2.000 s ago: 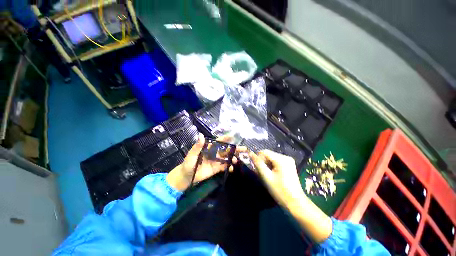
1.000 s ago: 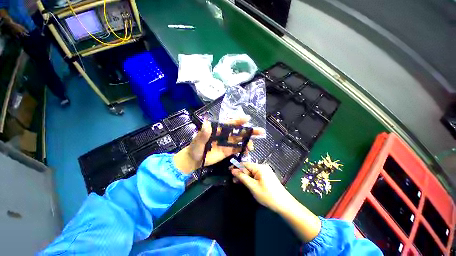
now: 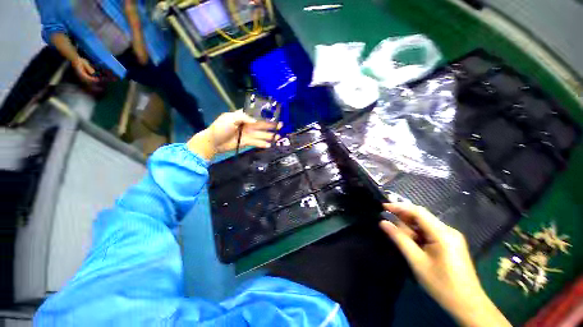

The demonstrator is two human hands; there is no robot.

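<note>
My left hand (image 3: 240,134) holds a thin phone middle frame (image 3: 263,108) up and away, over the far edge of the left black tray (image 3: 256,227). My right hand (image 3: 435,246) grips the near end of a long dark piece (image 3: 358,172), seen nearly edge-on and blurred, between the left and middle trays. I cannot tell whether it is a tray edge or another frame. No tweezers can be made out. The left tray has glossy rectangular pockets.
A clear plastic bag (image 3: 409,144) lies on the middle tray (image 3: 476,198). Another black tray (image 3: 518,121) is behind. White bags (image 3: 339,62), a white roll (image 3: 356,91), a blue stool (image 3: 275,73), a pile of slivers (image 3: 532,258) and a person (image 3: 115,38) also show.
My left hand has moved left and away from my right with the frame. My right hand has moved right and now grips the dark piece. The view has turned left.
</note>
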